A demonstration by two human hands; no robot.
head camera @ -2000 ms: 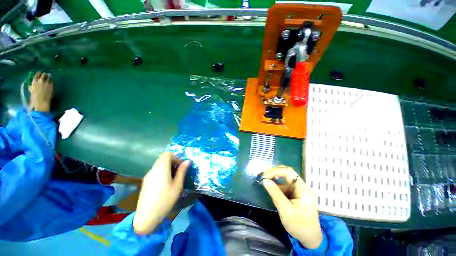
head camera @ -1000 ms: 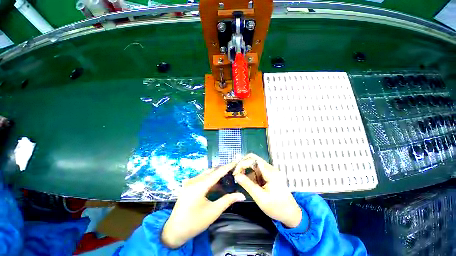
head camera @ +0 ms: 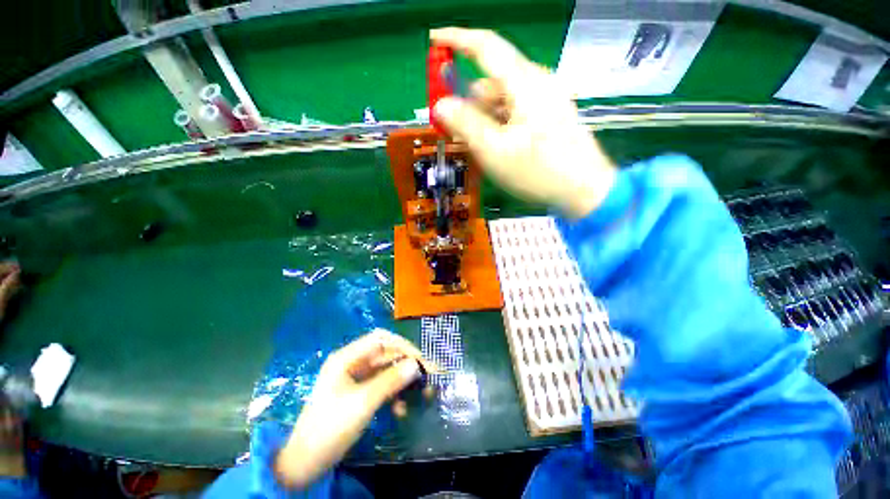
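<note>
My right hand [head camera: 527,122] is closed round the red clamp handle [head camera: 441,80], which points up at the top of the orange-brown toggle press [head camera: 412,283]. A black and metal nest [head camera: 445,270] sits at the press foot. My left hand [head camera: 351,395] is in front of the press at its left, with a small dark part [head camera: 423,370] between the fingertips, mostly hidden by them. The gridded pale strip [head camera: 441,341] lies before the press, beside my left fingertips.
White slotted board [head camera: 546,322] right of the press, partly covered by my right sleeve. Blister tray [head camera: 805,263] with black parts at far right. Blue clear film [head camera: 327,322] left of the press. White piece [head camera: 52,373] and another person's hand [head camera: 8,285] at far left.
My right hand has moved up from the bench edge and taken hold of the red handle, which has swung from hanging down to pointing up. My hands have parted; the view has tilted up.
</note>
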